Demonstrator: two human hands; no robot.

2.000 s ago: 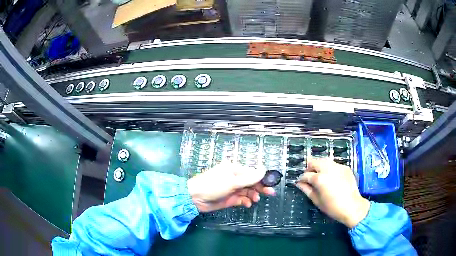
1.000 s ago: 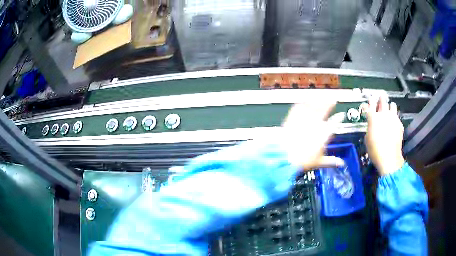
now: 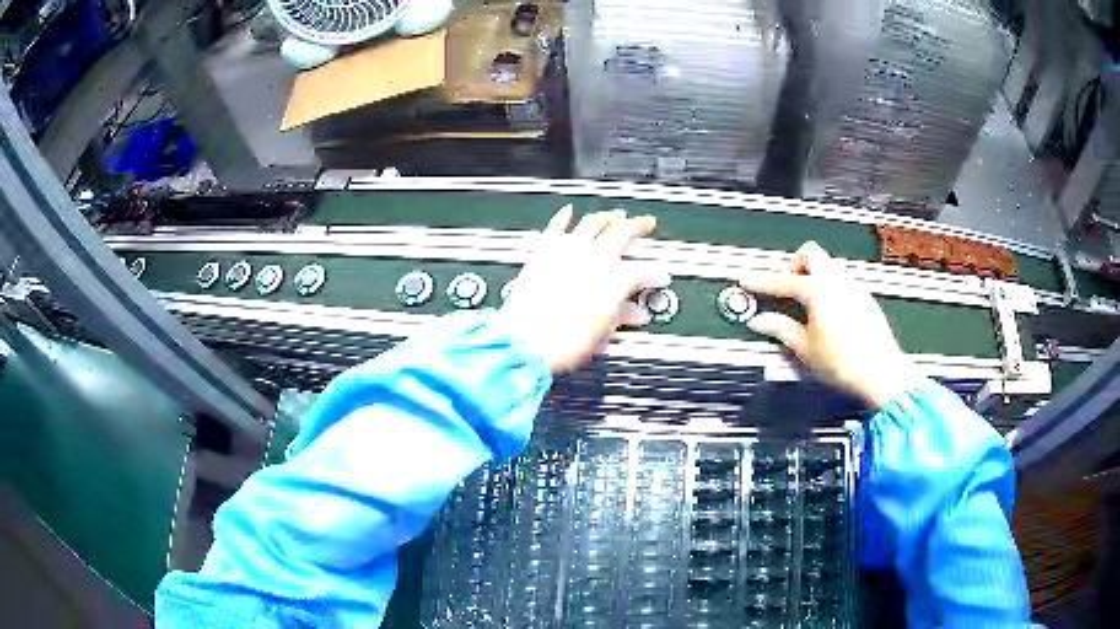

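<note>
Small round parts with white rims lie on the green conveyor belt. My left hand [image 3: 577, 295] reaches over the belt with thumb and fingertips at the left edge of one round part [image 3: 662, 304]. My right hand [image 3: 835, 322] has thumb and finger around another round part [image 3: 737, 304], just right of the first. Both parts are at belt level. The clear blister tray [image 3: 614, 528] lies on the bench below, with dark parts in its right-hand columns; its left side is partly behind my left sleeve.
More round parts [image 3: 415, 289] sit on the belt [image 3: 356, 280] to the left, one partly behind my left hand. An orange-brown carrier [image 3: 946, 251] is on the far belt. Behind stand tray stacks [image 3: 663, 92], a cardboard box [image 3: 369, 80] and a fan [image 3: 338, 15]. My right sleeve mostly covers the blue bin.
Both hands have moved left along the belt from its right end, and the two parts there are now between them. The view has shifted; the orange-brown carrier has moved right.
</note>
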